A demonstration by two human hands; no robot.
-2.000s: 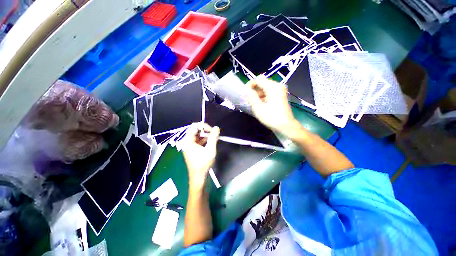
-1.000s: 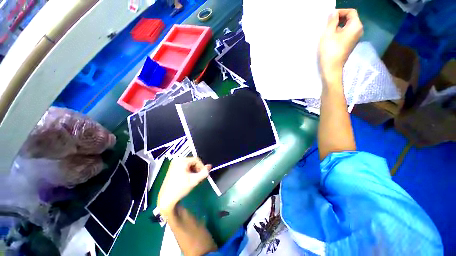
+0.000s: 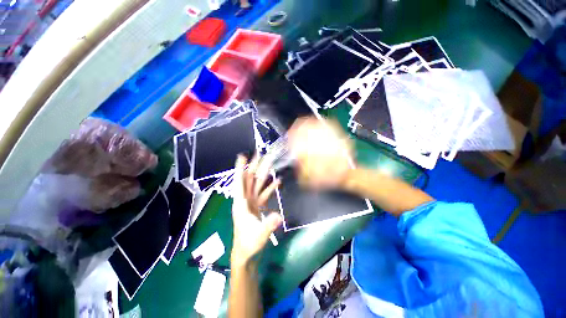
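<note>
A white-edged black die-cut sheet (image 3: 326,202) lies on the bench in front of me, partly under my right hand. My left hand (image 3: 253,214) is at its left edge, fingers spread and holding nothing. My right hand (image 3: 319,154) is motion-blurred over the sheet's upper part. A blurred dark sheet (image 3: 279,93) shows just beyond it; whether my fingers grip it cannot be told. A fanned stack of black sheets (image 3: 223,146) lies left of centre. Another uneven pile (image 3: 332,68) lies at the back right, partly under bubble wrap (image 3: 481,112).
A red divided tray (image 3: 254,46) with a blue block (image 3: 207,86) lies behind the centre stack. More black sheets (image 3: 146,233) and bagged pinkish-brown parts (image 3: 112,155) are at left. Two white cards (image 3: 211,292) lie near my left forearm. Cardboard boxes (image 3: 521,112) stand right, below the bench.
The large white sheet side held up by my right hand a second ago is gone from view. My right hand has moved down and left to the centre; my left hand has moved slightly right and opened.
</note>
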